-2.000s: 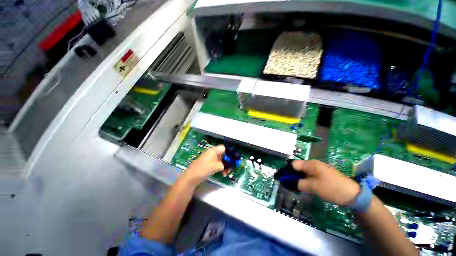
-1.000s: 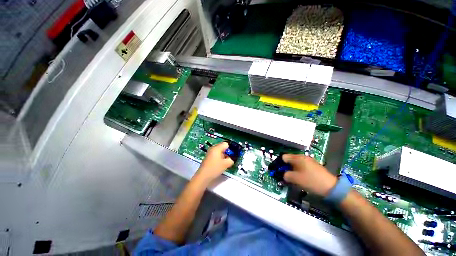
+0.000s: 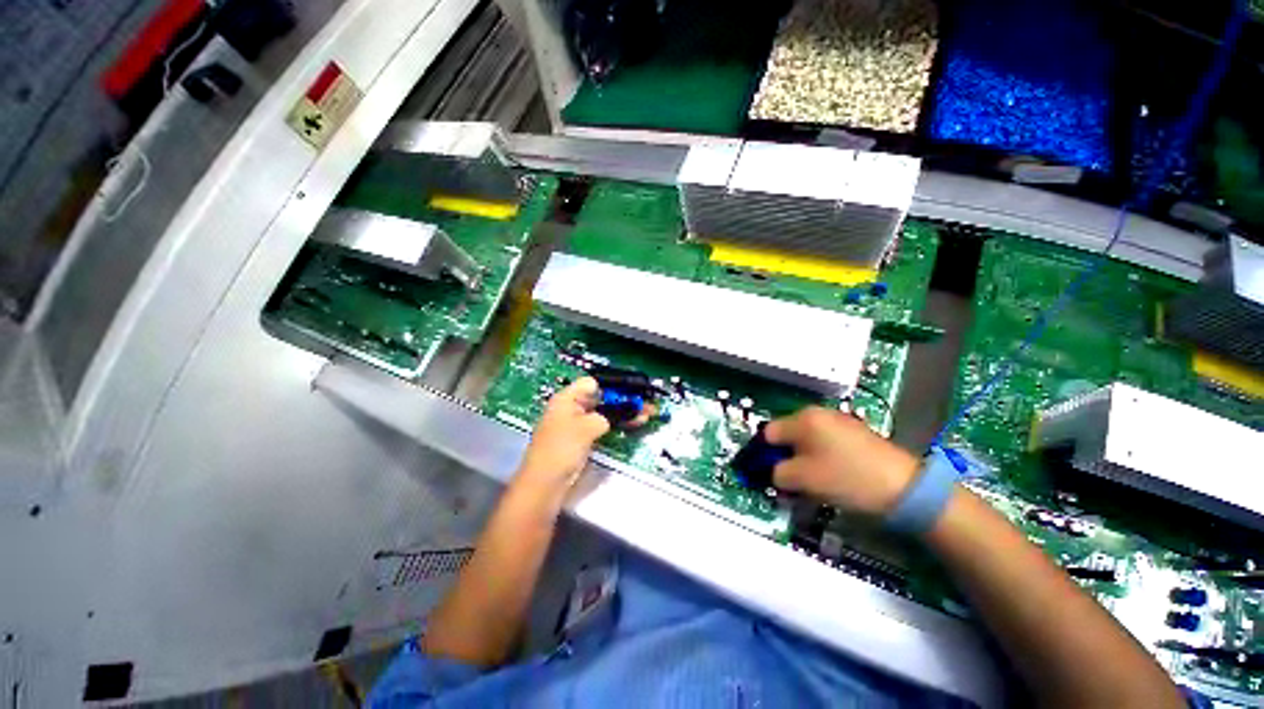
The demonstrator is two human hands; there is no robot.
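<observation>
The middle green circuit board (image 3: 652, 441) lies in front of me, with a long smooth heatsink (image 3: 700, 321) across it and a finned heatsink (image 3: 797, 208) at its far side. My left hand (image 3: 566, 432) is over the board's near left part, black coverings on its fingertips and bright blue components (image 3: 620, 405) between them. My right hand (image 3: 832, 460) is over the near right part, palm down, its dark-covered fingertips together close to the board. Blue shows at those fingertips, but whether they hold a part is hidden.
Another board (image 3: 395, 312) lies left and one more (image 3: 1019, 319) right, both with heatsinks. A white conveyor rail (image 3: 693, 554) runs along the near side. Behind are bins of cream components (image 3: 848, 67) and blue components (image 3: 1019, 118). A thin blue cord (image 3: 1033, 333) crosses the right board.
The view has shifted. The gap between the left and middle boards looks narrower. My left hand has moved slightly left and turned, showing the blue components more. My right hand stays low over the board.
</observation>
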